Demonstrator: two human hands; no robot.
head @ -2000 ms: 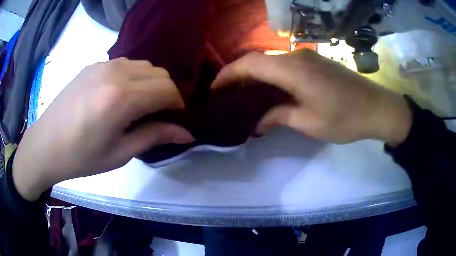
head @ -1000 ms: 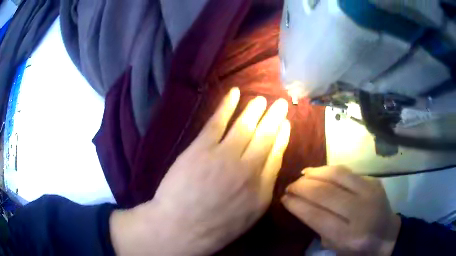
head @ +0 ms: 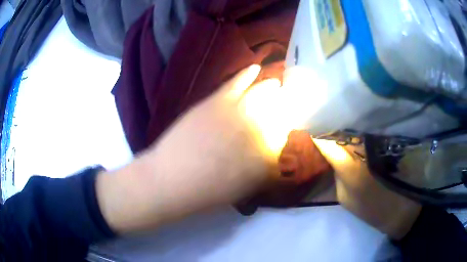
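Observation:
The maroon fabric panel (head: 179, 71) lies under the sewing machine head (head: 353, 87) and glows orange-red by the lamp. My left hand (head: 215, 138) lies over the cloth left of the needle area, blurred, its fingertips washed out by the light; whether it grips cloth is unclear. My right hand (head: 358, 179) is right of the bunched cloth below the head, its fingertips at the cloth and partly hidden by the head. The needle is hidden in the glare. Grey fabric (head: 102, 25) joins the maroon at the upper left.
The white machine table (head: 61, 117) shows at the left and along the bottom. A long grey cloth heap (head: 25, 46) lies at the upper left edge, with a blue edge (head: 10, 117) beyond the table. Dark machine parts (head: 389, 148) sit under the head at right.
The machine head fills more of the view and sits further left and lower. My right hand has moved up to the cloth under the head. The cloth below my left hand is now bunched.

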